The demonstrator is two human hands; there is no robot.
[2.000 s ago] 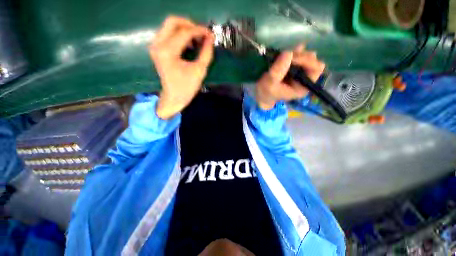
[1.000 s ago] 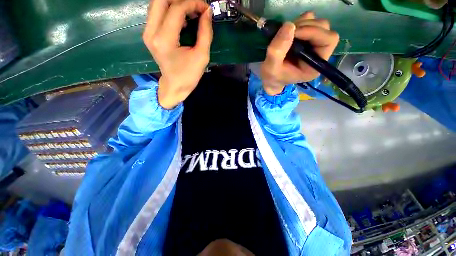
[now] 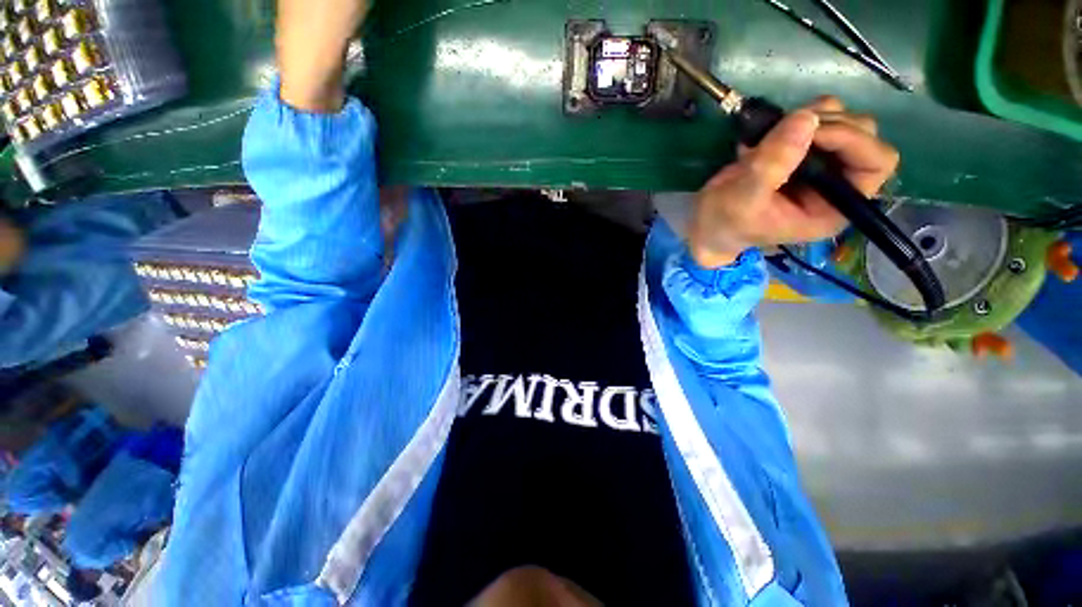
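A small silver and dark module [image 3: 622,71] sits in the dark fixture [image 3: 579,89] on the green bench. My right hand [image 3: 801,176] grips the black handle of the soldering iron [image 3: 833,190]. The iron's metal tip points left and down-bench at the fixture's right side, close beside the module; whether it touches cannot be told. My left hand [image 3: 318,45] is at the top edge, left of the fixture. Only its back part and wrist show; its fingers are cut off. A thin silvery line, perhaps solder wire [image 3: 439,17], lies on the bench near the top.
A tray of gold and white modules [image 3: 53,74] stands at the upper left. More stacked trays [image 3: 196,296] are below the bench edge. Tweezers [image 3: 857,50] lie beyond the iron. A green basket [image 3: 991,89] and fan [image 3: 997,285] are at right. Another person's blue sleeve [image 3: 77,291] shows at left.
My left hand has left the module and moved left and forward, partly out of view. The view has shifted, showing the fixture uncovered. My right hand still holds the iron at the fixture.
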